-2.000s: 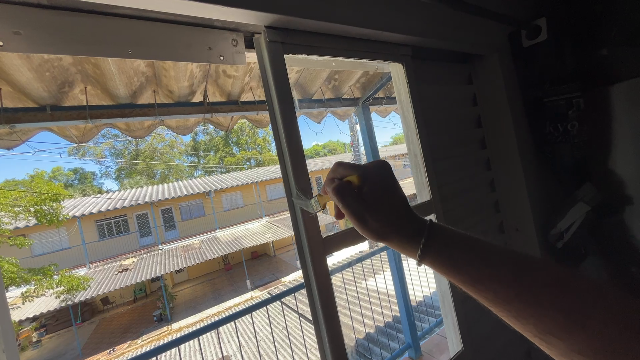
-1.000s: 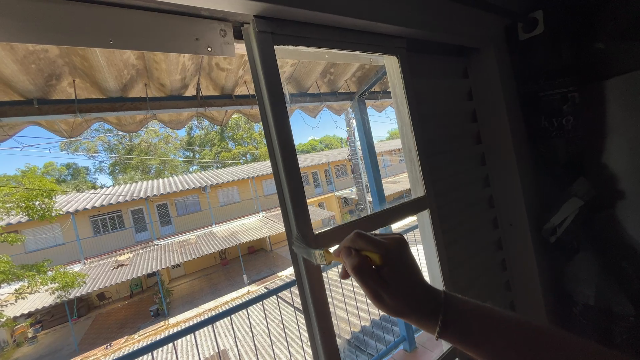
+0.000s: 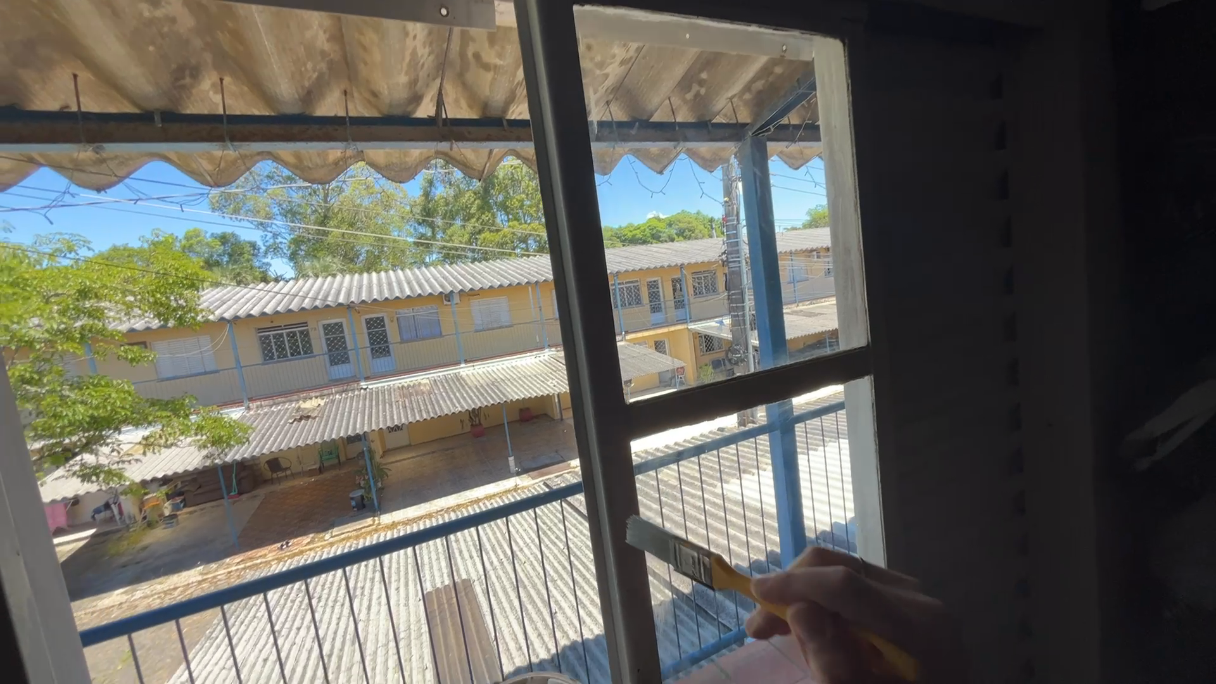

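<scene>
My right hand (image 3: 841, 613) grips the yellow handle of a flat paintbrush (image 3: 698, 562) at the lower right. The brush points up and to the left, and its pale bristle tip meets the edge of the window sash's vertical stile (image 3: 594, 380), below the horizontal crossbar (image 3: 750, 388). Whether the bristles press on the stile or stand just off it, I cannot tell. Glass panes sit above and below the crossbar. My left hand is out of view.
Left of the sash the window stands open. Outside are a blue metal railing (image 3: 380, 557), a blue post (image 3: 766, 256), a corrugated awning (image 3: 285, 76) and corrugated roofs below. A dark louvred shutter panel (image 3: 950, 285) borders the sash on the right.
My right hand with the brush has moved down along the stile, from above the crossbar to beside it and now below it. The view has come closer to the window.
</scene>
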